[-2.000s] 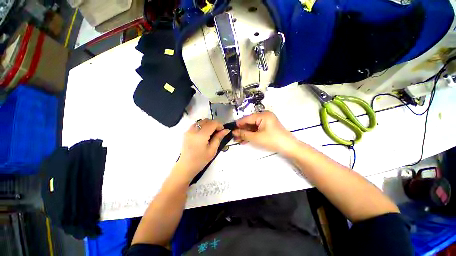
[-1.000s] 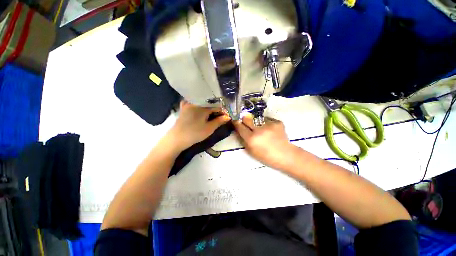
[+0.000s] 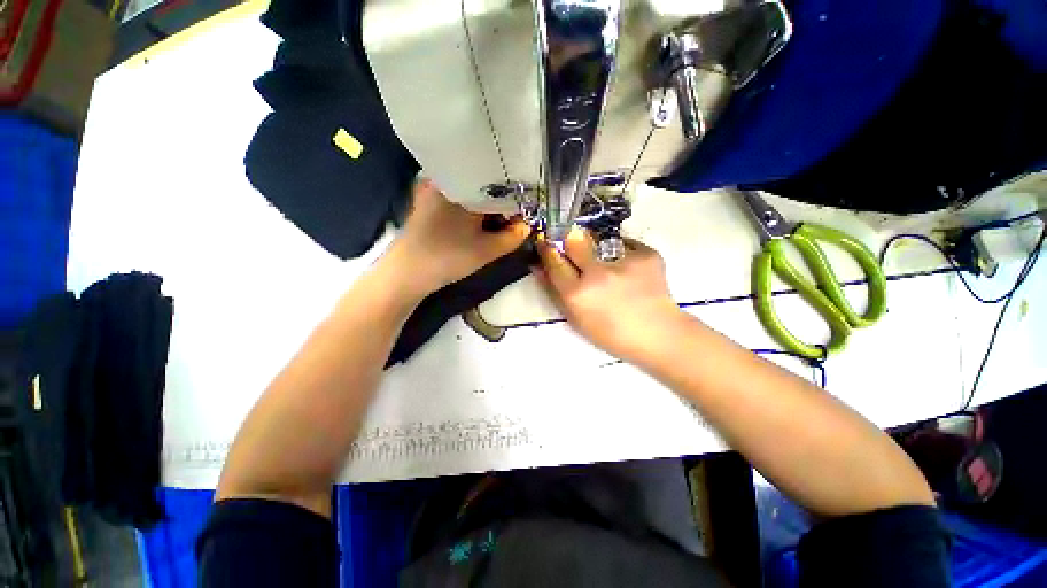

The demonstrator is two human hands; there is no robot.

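A black fabric piece (image 3: 459,301) runs diagonally from the needle area down to the left on the white table. My left hand (image 3: 454,244) holds its upper end, fingertips close to the presser foot (image 3: 559,244). My right hand (image 3: 614,293) pinches the same end from the right, its fingertips just under the machine head. The cream sewing machine head (image 3: 459,103) is directly above both hands. The fingertips and the needle are partly hidden by the machine's metal parts.
Black pieces with a yellow sticker (image 3: 327,184) lie left of the machine head. A black stack of cut panels (image 3: 121,396) sits at the left table edge. Green-handled scissors (image 3: 821,293) and thin dark cords lie on the right. A blue cloth (image 3: 850,92) covers the machine arm.
Both hands have moved from in front of the machine to beneath its head with the fabric end. The view has moved closer to the machine head.
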